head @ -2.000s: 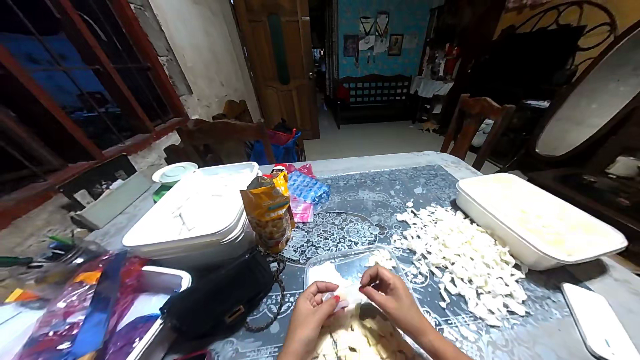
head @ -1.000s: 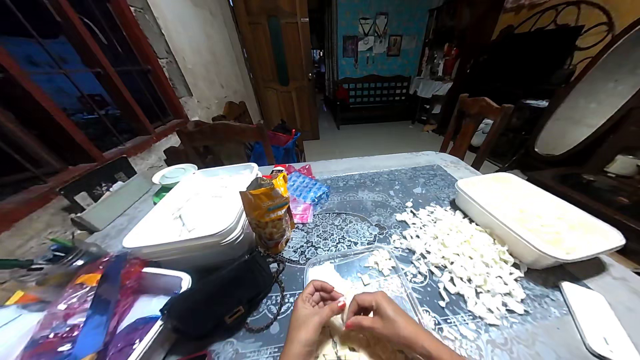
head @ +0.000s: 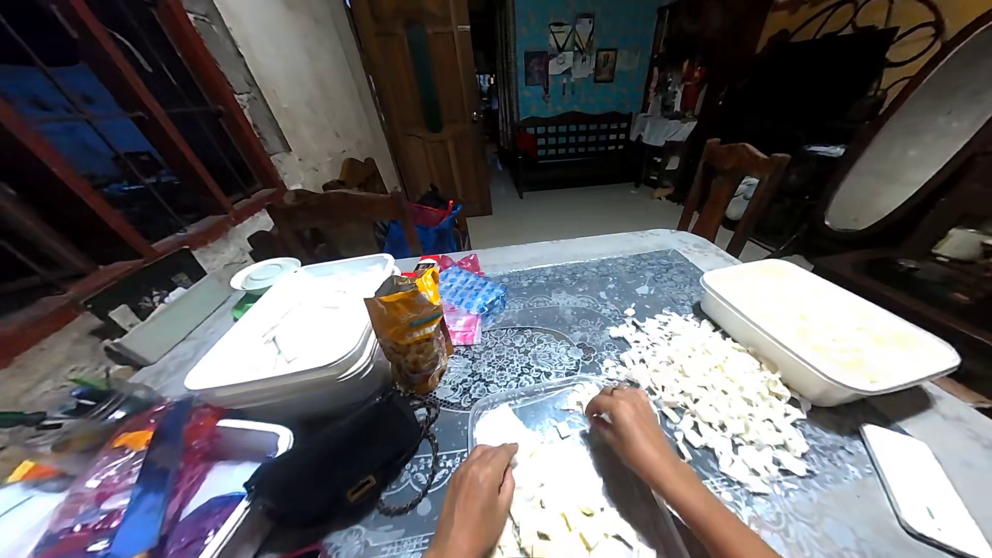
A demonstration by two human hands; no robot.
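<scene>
A clear plastic tray (head: 535, 387) lies on the patterned tablecloth in front of me, with pale yellow pieces (head: 581, 527) near its close end and white bits farther in. My left hand (head: 484, 484) rests at the tray's left side, fingers curled, near a white patch (head: 500, 426). My right hand (head: 624, 426) is over the tray's far right part, fingertips down beside a small cluster of white bits (head: 581, 395); whether it pinches one is hidden. To the right lies a large heap of white wrapped-looking pieces (head: 721, 387).
A white tub (head: 821, 380) stands at right, a phone-like white slab (head: 926, 488) near it. Stacked white containers (head: 294, 325), an orange snack pouch (head: 411, 333), a black bag (head: 333, 465) and colourful plastic packaging (head: 132, 480) crowd the left. Wooden chairs (head: 732, 194) stand beyond the table.
My hands, close together over the tray a second ago, are now apart. The right one has moved away from me and rightward to the small cluster of white bits.
</scene>
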